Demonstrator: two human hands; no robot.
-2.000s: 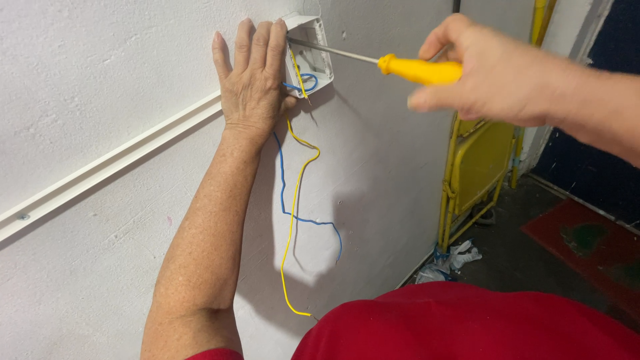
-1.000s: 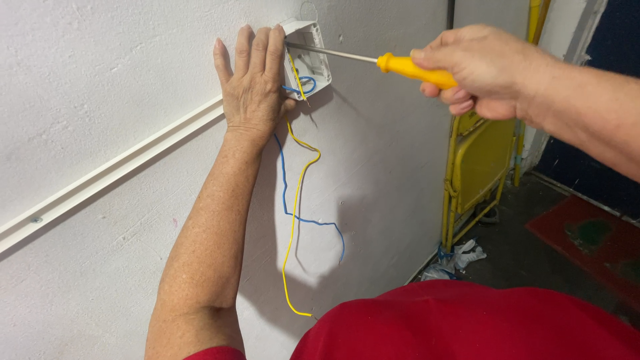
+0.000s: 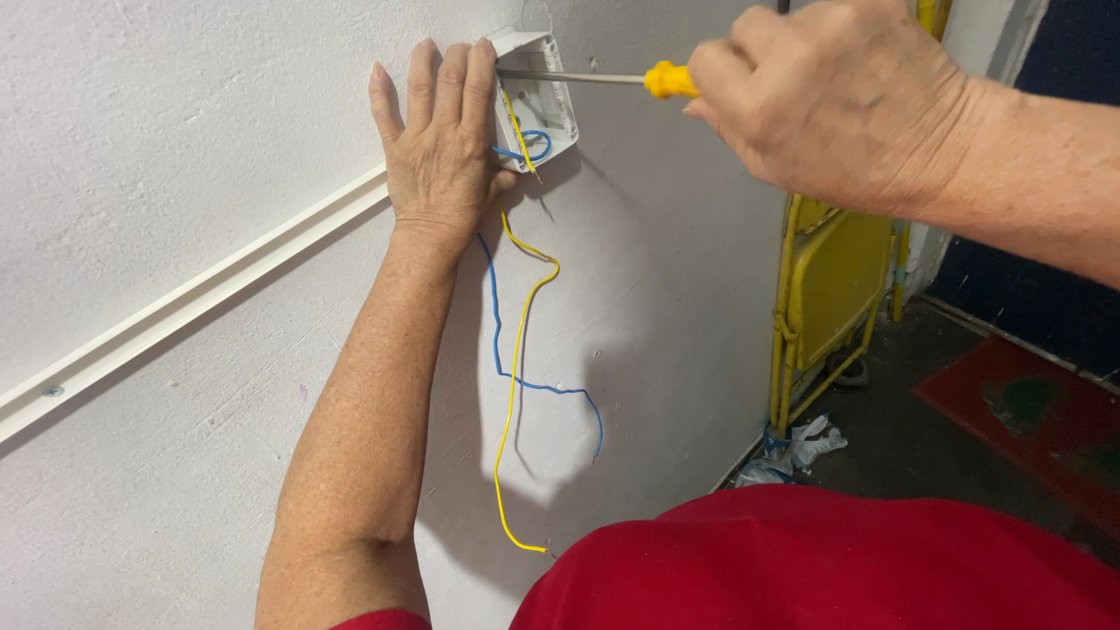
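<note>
My left hand (image 3: pixel 442 131) lies flat with its fingers extended against the left side of a white plastic electrical box (image 3: pixel 560 105) on the wall. A screwdriver (image 3: pixel 669 80) with a yellow handle is gripped in my right hand (image 3: pixel 822 105). Its shaft points left into the box, and the tip is at the inner left edge beside my left fingertips. Inside the box are a looped blue wire (image 3: pixel 540 144) and a yellow wire (image 3: pixel 518 131) with a bare end. A longer yellow wire (image 3: pixel 511 385) and another blue wire (image 3: pixel 497 315) hang from below my left hand.
An open white cable trunking channel (image 3: pixel 210 280) runs diagonally along the wall to my left hand, with a screw (image 3: pixel 52 391) in it. Folded yellow metal furniture (image 3: pixel 836 289) leans at the right. Crumpled plastic (image 3: pixel 809 442) and a red mat (image 3: pixel 1024 411) are on the floor.
My right hand's grip on the screwdriver handle has changed from extended fingers to curled ones. My left hand stays against the box.
</note>
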